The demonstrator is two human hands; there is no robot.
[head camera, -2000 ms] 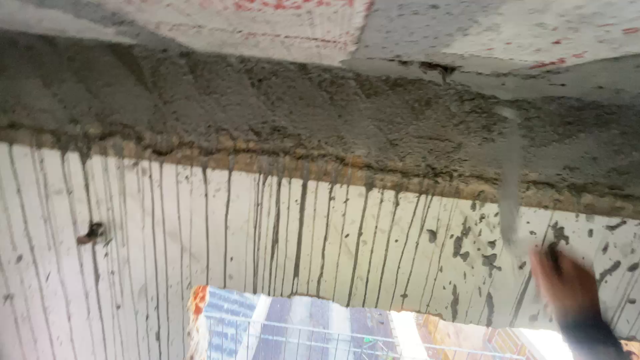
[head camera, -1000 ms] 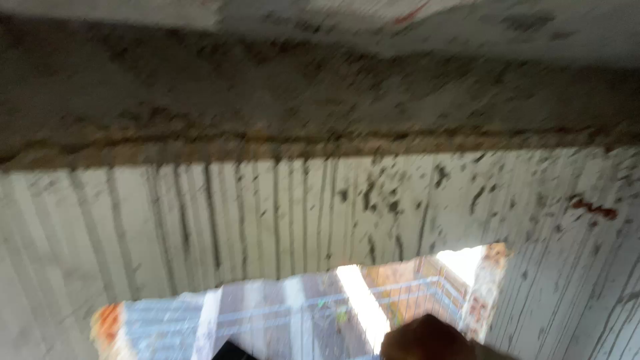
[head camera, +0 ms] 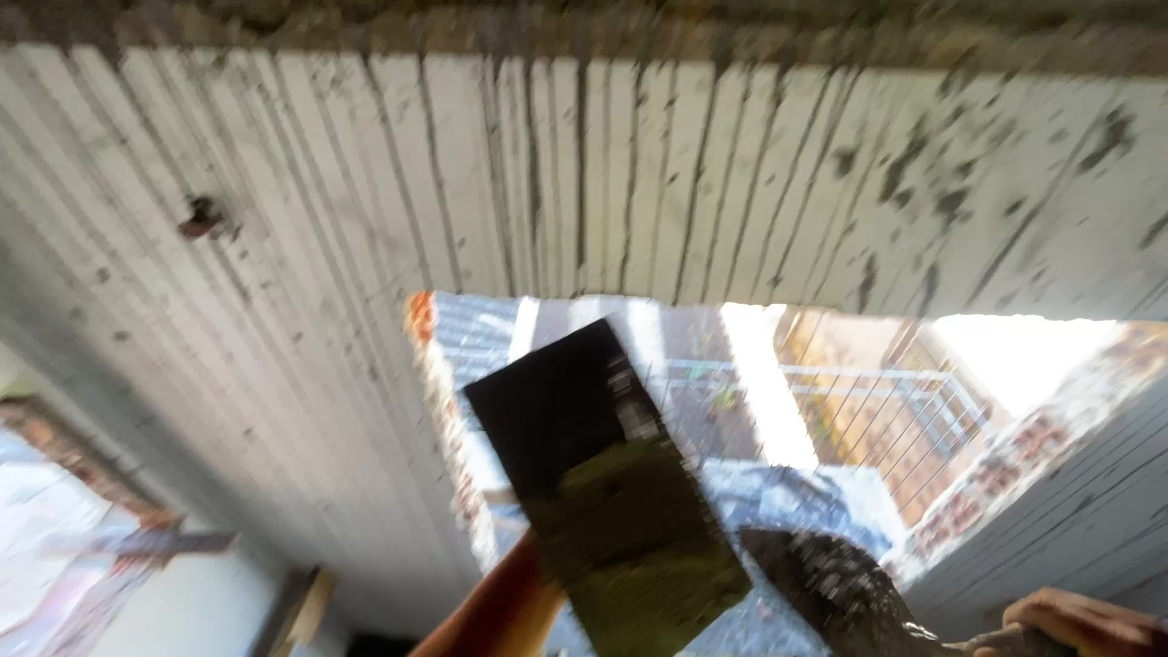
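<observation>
A dark rectangular plastering float or hawk (head camera: 607, 493), its lower half coated with wet mortar (head camera: 648, 557), is tilted up in the lower middle of the head view. My left forearm (head camera: 506, 598) reaches up to its underside; the float hides the fingers and the grip. To its right is a trowel with a rounded blade (head camera: 826, 579), smeared with grey mortar. At the lower right edge my right hand (head camera: 1077, 620) is closed around the trowel's handle. The blade is close to the float's lower right edge, with a small gap between them.
A white wall (head camera: 620, 182) with grey drips and splashes runs below a rough mortar band (head camera: 584, 36) along the top. The wall has an opening with a broken edge (head camera: 1031, 456), a metal railing (head camera: 821, 374) beyond it. A second opening with a rough edge (head camera: 82, 465) is at left.
Two seconds ago my right hand was up by the wall with a blurred tool at the mortar band; now it is low at the right. The float has come into full view. The view has tilted down.
</observation>
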